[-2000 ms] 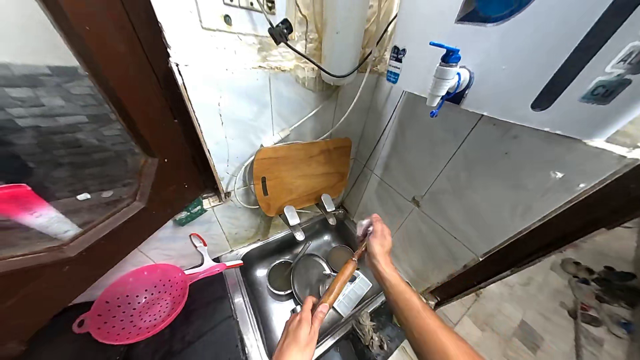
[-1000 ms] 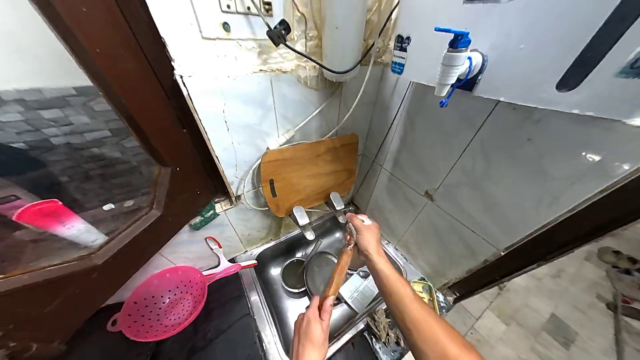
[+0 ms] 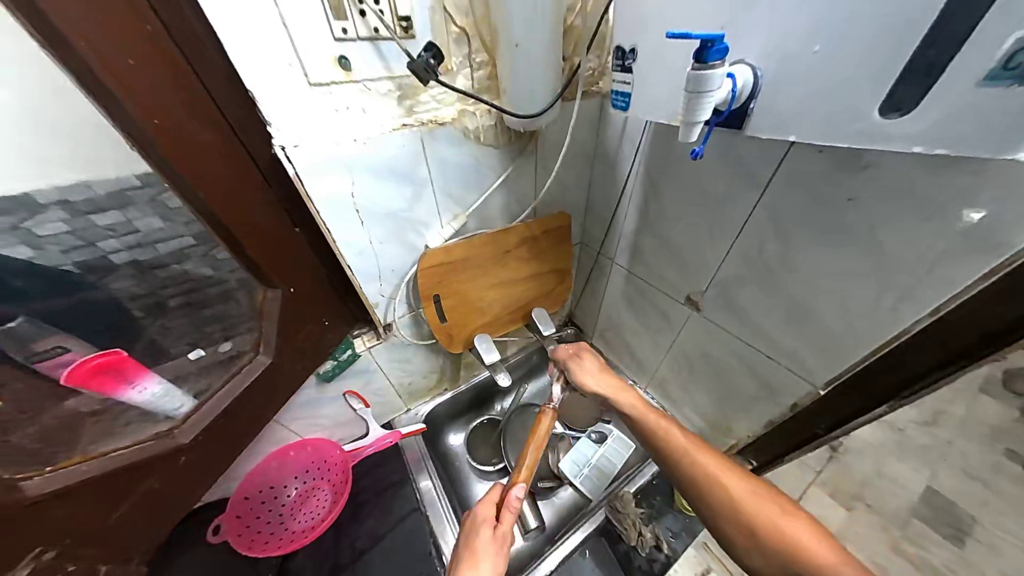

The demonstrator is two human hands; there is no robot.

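Over a steel sink [image 3: 456,416], my left hand [image 3: 490,520] grips the near end of a wooden rolling pin [image 3: 534,448], which is tilted away from me. At its far end my right hand [image 3: 580,366] is closed around the tip, beside the tap; whether it also holds a scrubber cannot be told. Below the pin, the basin holds a round steel bowl [image 3: 484,442], a pan [image 3: 520,428] partly hidden by the pin, and a white divided plastic rack [image 3: 598,462].
A wooden cutting board [image 3: 496,280] leans on the wall behind two tap levers [image 3: 486,350]. A pink colander [image 3: 292,496] and a squeegee [image 3: 368,424] lie left of the sink. A wrung cloth [image 3: 636,520] lies at right, and a purifier's tap [image 3: 708,88] juts out above.
Both hands stay on the rolling pin. My right hand has changed its pose at the far end. The view has shifted slightly.
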